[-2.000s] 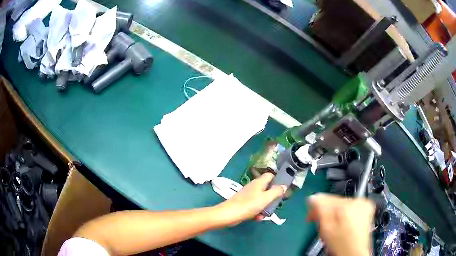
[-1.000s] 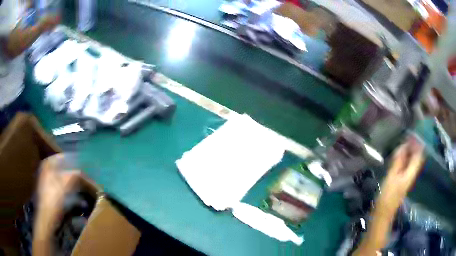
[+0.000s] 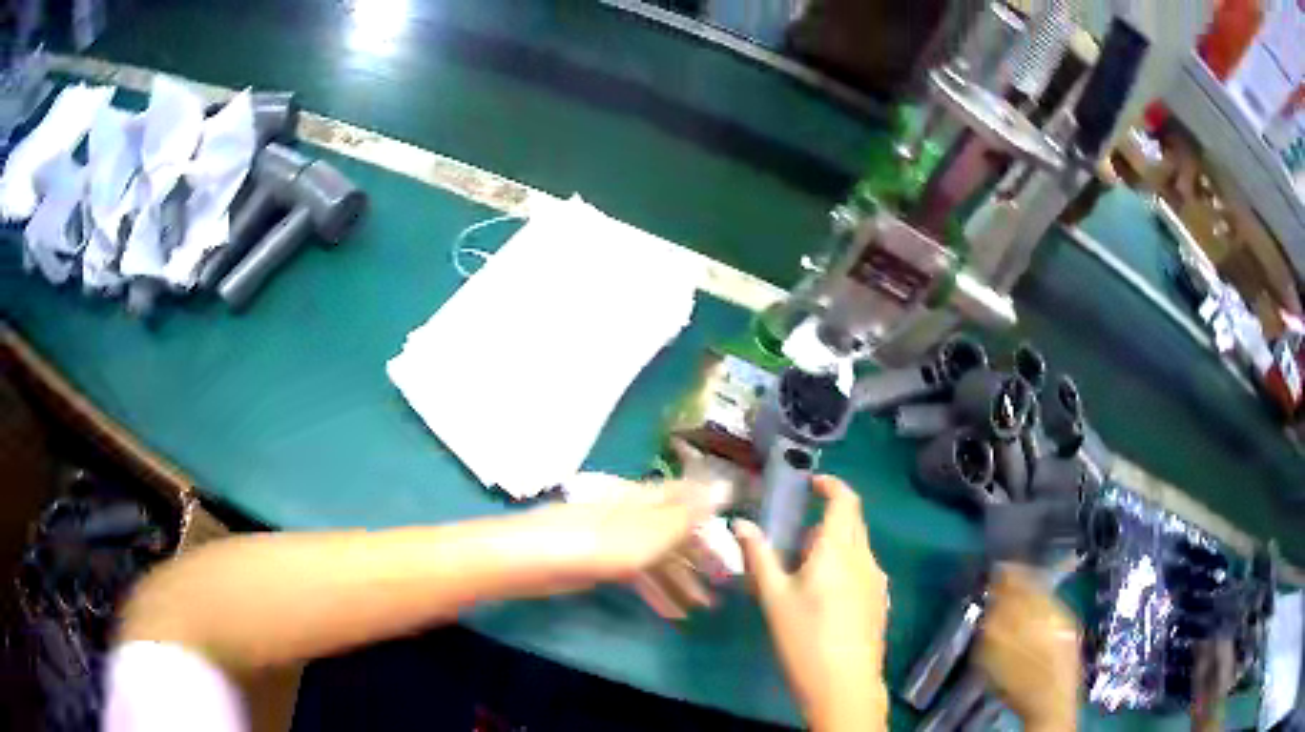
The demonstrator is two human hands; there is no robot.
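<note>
A dark grey housing (image 3: 790, 479) stands with its round open head under the press nose (image 3: 826, 343), its handle towards me. My right hand (image 3: 830, 601) grips the lower handle between thumb and fingers. My left hand (image 3: 673, 546) is blurred beside the handle on its left, by a small white piece; its hold cannot be made out. The press (image 3: 895, 272) has a green frame, silver head and coil spring. A worn fixture block (image 3: 723, 408) sits left of the housing. A white strip (image 3: 601, 488) is partly hidden behind my left arm.
A white sheet stack (image 3: 551, 350) with pale-blue string lies left. White-wrapped housings (image 3: 158, 193) are far left; a carton (image 3: 201, 532) of housings is below. Loose housings (image 3: 1002, 429) pile right of the press. Another person's hand (image 3: 1033, 644) is lower right, near shiny plastic bags (image 3: 1145, 615).
My left hand has moved from the carton to the press front. My right hand has come down from beside the press head to the housing's handle. A housing is now under the press.
</note>
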